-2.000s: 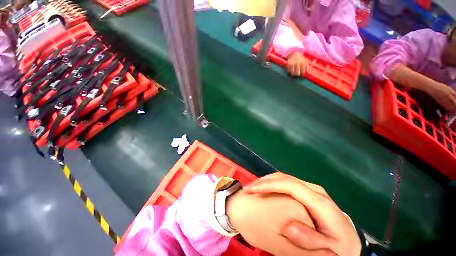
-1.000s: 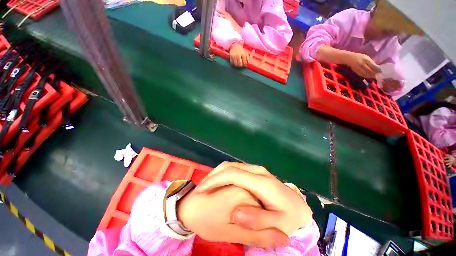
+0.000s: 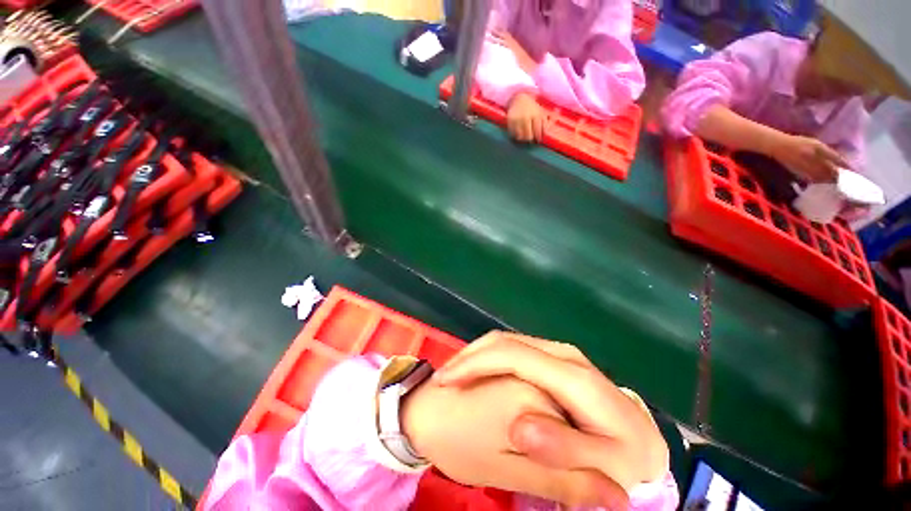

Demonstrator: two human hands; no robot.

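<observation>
My left hand and my right hand are clasped together at the bottom centre, fingers folded around each other, with no product visible in them. A pale wristband is on my left wrist below a pink striped sleeve. The forearms rest over a red compartment tray. Its visible pockets at the upper left are empty; my hands and sleeves hide the rest.
A white crumpled scrap lies left of the tray. Stacked red trays with black straps stand far left. A metal post rises beside the green belt. People in pink work across it at a deep red tray stack. A clipboard shows lower right.
The view has swung right, then partly back left. My hands stay clasped over the tray. The person at the far right now holds a white item above the tray stack.
</observation>
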